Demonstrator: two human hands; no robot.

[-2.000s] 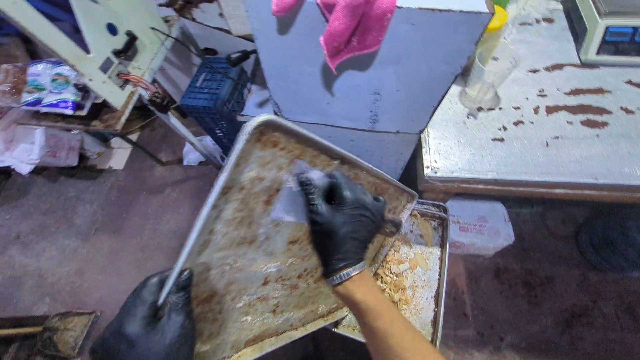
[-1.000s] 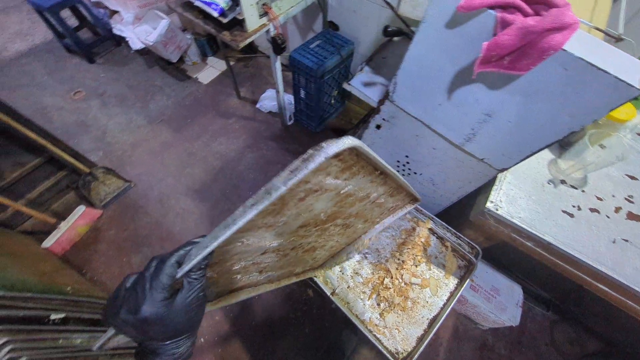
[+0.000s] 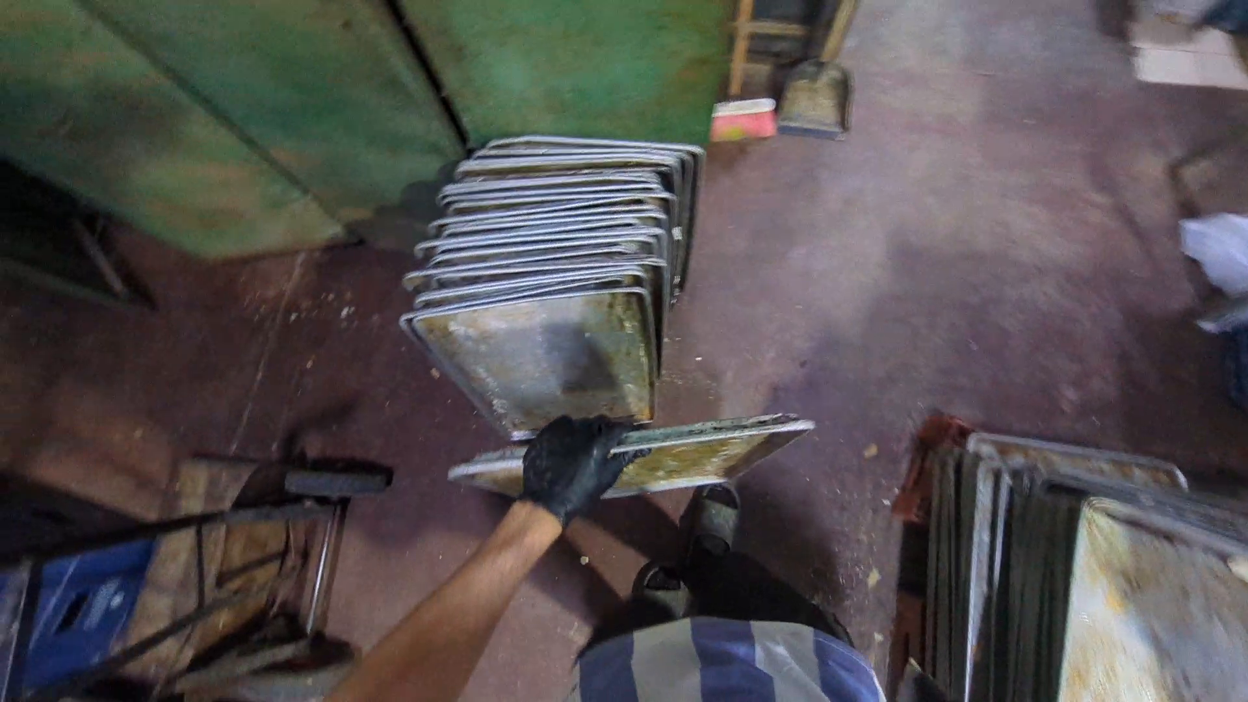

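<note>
My left hand (image 3: 575,466), in a black glove, grips the upper rim of a stained metal baking tray (image 3: 697,462), which hangs on edge near my feet. A row of similar trays (image 3: 556,351) stands on edge on the floor just beyond, leaning one against another; the nearest shows its scuffed, browned face. The held tray's rim is close to the bottom of that row; whether they touch, I cannot tell. My right hand is out of view.
More stained trays (image 3: 1150,604) stand upright at the lower right. Green panels (image 3: 585,68) rise behind the row. A broom (image 3: 744,120) and a dustpan (image 3: 816,97) lie beyond. At the lower left are a metal frame (image 3: 327,565) and a blue crate (image 3: 88,604).
The view has swung far left and down, from the work table to the floor. My right hand, earlier wiping or scraping a tray's face, is out of view. My left hand still holds a tray.
</note>
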